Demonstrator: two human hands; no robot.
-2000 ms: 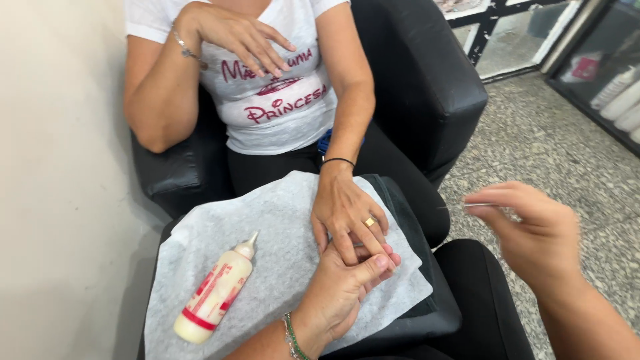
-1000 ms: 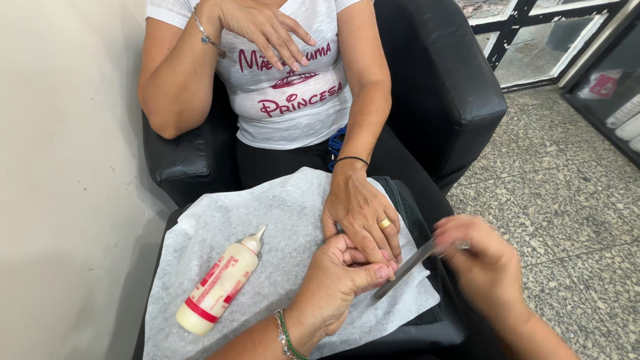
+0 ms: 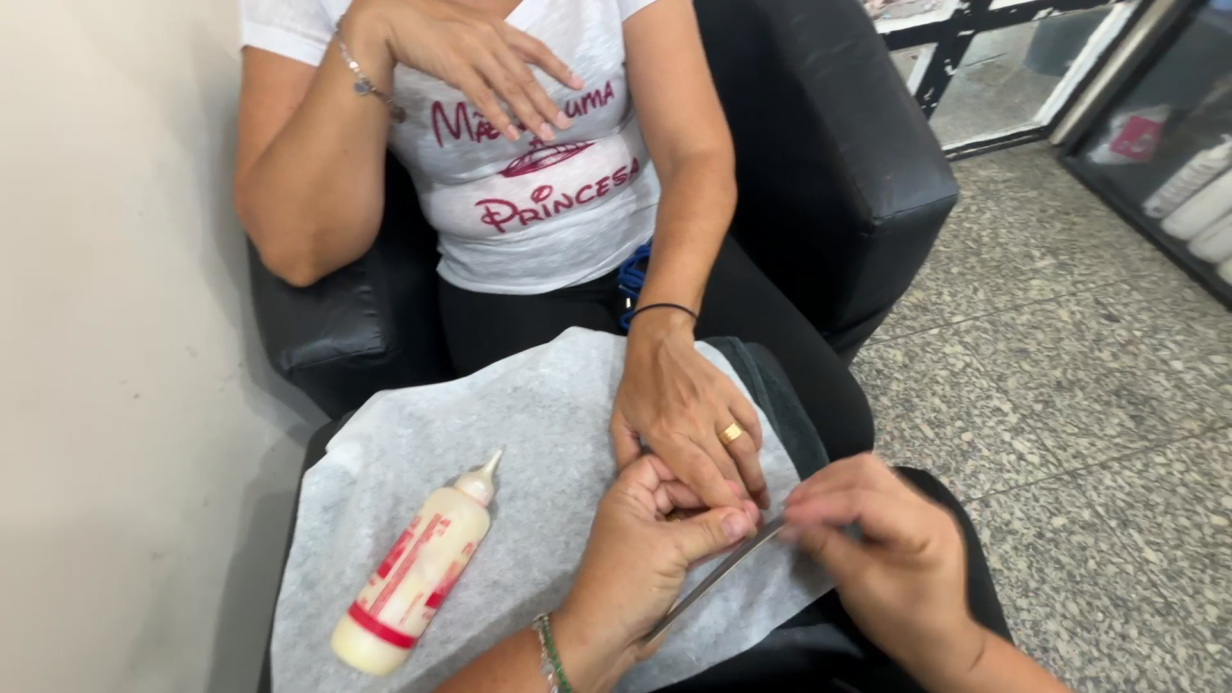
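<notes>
My left hand [image 3: 654, 539], with a beaded bracelet at the wrist, pinches a fingertip of the seated person's hand [image 3: 683, 404], which wears a gold ring [image 3: 731, 433]. Between the fingertips of my right hand [image 3: 876, 539], slightly blurred, is one end of a thin nail file [image 3: 717, 575]. The file slants down and left, passing beside my left thumb and the held fingertip. Under the hands lies a white disposable cloth [image 3: 539, 414]. On it, to the left, a squeeze bottle [image 3: 414, 577] with a pointed nozzle and red print lies on its side.
The seated person's other hand [image 3: 481, 72] is raised before their chest. A black armchair [image 3: 818, 125] stands behind them, beside a pale wall [image 3: 115, 289]. A dark cushion or support lies under the cloth. At the right, a glass cabinet [image 3: 1155, 144] holding bottles stands on the speckled floor [image 3: 1088, 423].
My right hand, off to the right with a thin tool two seconds ago, has come in to the held fingertip with the file. My left hand still holds the person's finger.
</notes>
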